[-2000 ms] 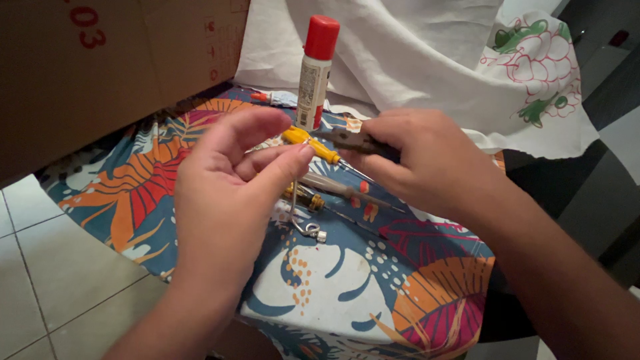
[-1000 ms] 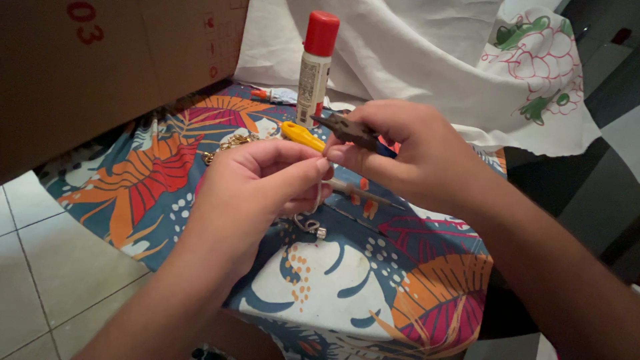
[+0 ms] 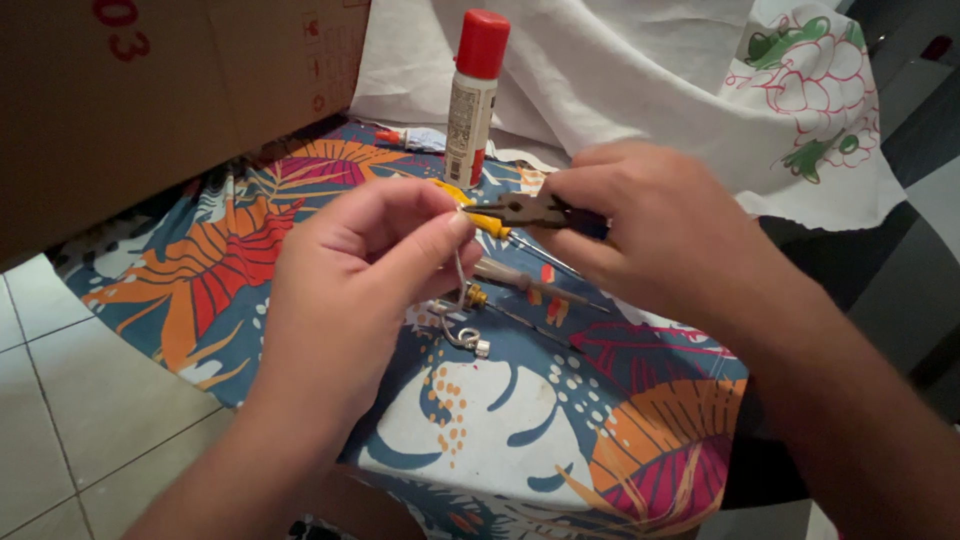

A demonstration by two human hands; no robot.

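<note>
My left hand [image 3: 360, 277] pinches a thin silver chain [image 3: 460, 279] between thumb and forefinger, and the chain hangs down to a coiled end with a small metal cylinder [image 3: 482, 348] over the cloth. My right hand [image 3: 645, 217] grips dark needle-nose pliers [image 3: 525, 211], whose tips meet the left fingertips. Whatever lies between the tips is too small to tell. Under the hands are a yellow-handled screwdriver [image 3: 491, 225], a screwdriver with a clear greyish handle [image 3: 502, 272] and a third tool with a yellow collar [image 3: 475, 295], its handle partly hidden by my left hand.
Behind the hands stands a white spray can with a red cap [image 3: 481, 45], beside a small tube with a red cap [image 3: 388, 136]. A cardboard box [image 3: 187, 97] fills the upper left. White cloth [image 3: 622, 82] drapes behind the patterned tablecloth [image 3: 480, 435].
The pliers have swung from pointing up-left to nearly level, their tips now at my left fingertips. My left hand has shifted slightly; more of the screwdrivers shows than a second ago.
</note>
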